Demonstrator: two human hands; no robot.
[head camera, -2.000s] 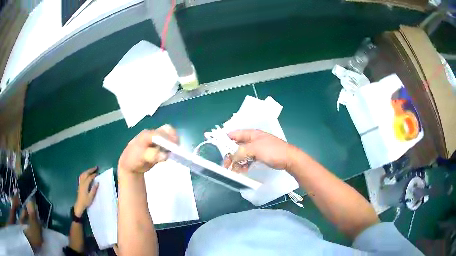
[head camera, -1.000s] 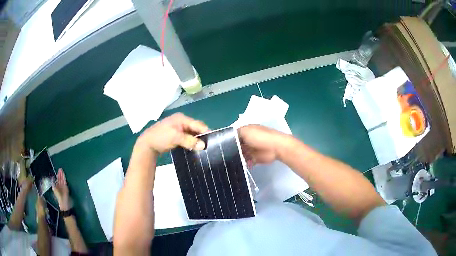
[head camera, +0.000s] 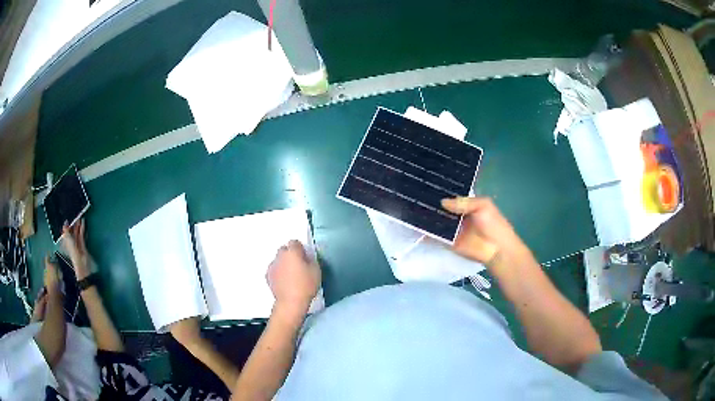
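My right hand (head camera: 480, 229) holds a small solar panel (head camera: 411, 172) by its lower right corner, thumb on the black face, which is up and tilted. My left hand (head camera: 294, 274) lies on the right part of a white sleeve (head camera: 243, 262) on the bench; its fingers are curled and I cannot tell whether they grip the sleeve. White pieces (head camera: 427, 262) lie under and around the panel, partly hidden by it. The panel's cable is not clearly visible.
Fanned white sleeves (head camera: 231, 78) lie beside the grey post (head camera: 296, 47). A tape dispenser (head camera: 662, 176) sits on a white stack (head camera: 619, 172) at right, near brown cartons (head camera: 682, 102). A coworker's hand touches another sleeve (head camera: 161, 262); another panel (head camera: 67, 202) is held at far left.
The panel has moved right and turned, now held by my right hand alone. My left hand has left it and moved down to the sleeve. A coworker's arm has come in beside the left sleeve.
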